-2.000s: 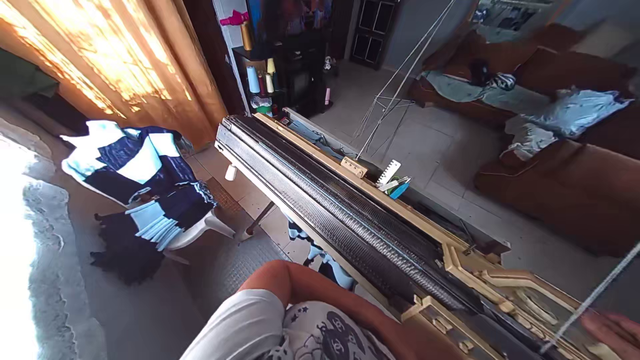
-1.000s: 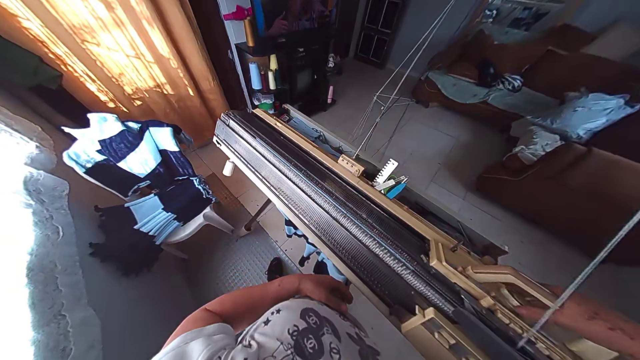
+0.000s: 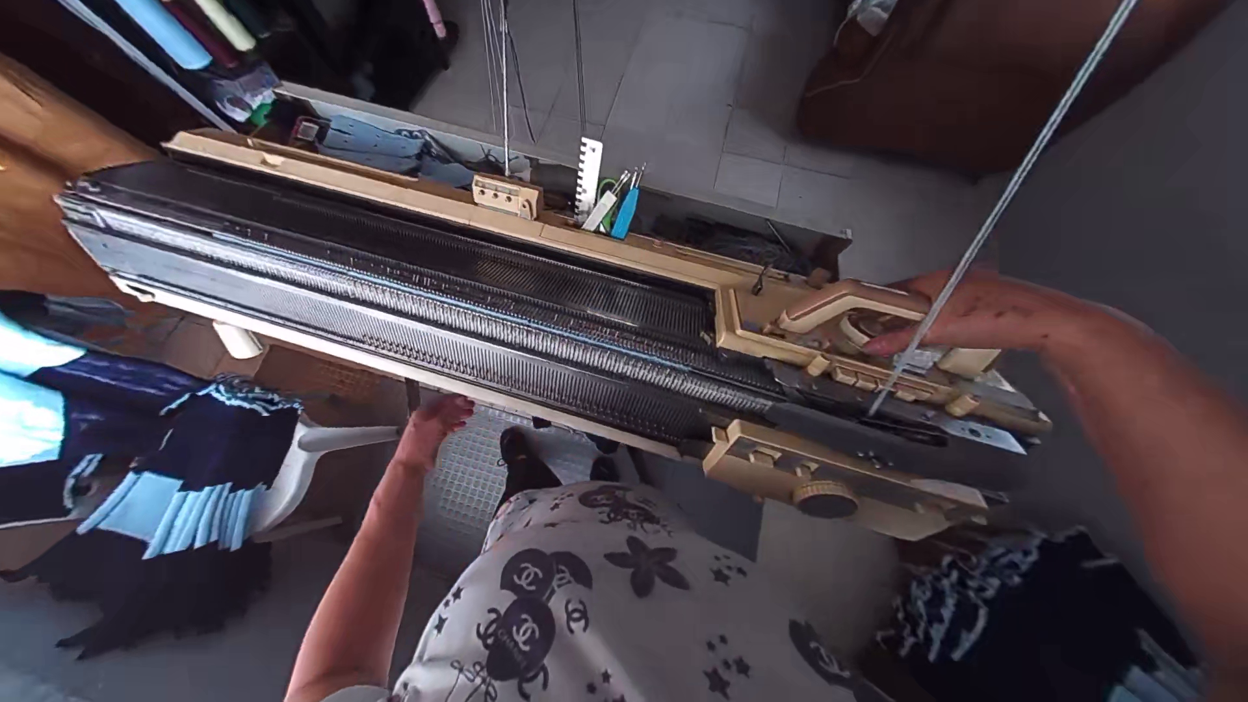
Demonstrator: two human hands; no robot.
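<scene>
A double-bed knitting machine [image 3: 439, 312] runs across the view, its needle beds lined with fine needles and a strand of light blue between them. My right hand [image 3: 936, 312] is closed around the handle of the cream main carriage [image 3: 848, 322] at the machine's right end. Below that carriage sits the ribber carriage [image 3: 838, 483] with a dark round dial. My left hand [image 3: 446, 419] is just below the machine's near edge, fingers partly curled; nothing can be seen in it. A yarn strand [image 3: 1009, 195] slants down to the carriage.
Knitted pieces in navy, white and light blue lie over a white plastic chair [image 3: 312, 444] at left. More dark knitting [image 3: 1043, 604] is at lower right. A white comb [image 3: 587, 180] and blue-handled tool [image 3: 627, 210] stand behind the beds. Yarn cones [image 3: 166, 29] are at upper left.
The view has turned and come lower over the machine. My left hand, in front of my shirt one second ago, is now out by the machine's near edge.
</scene>
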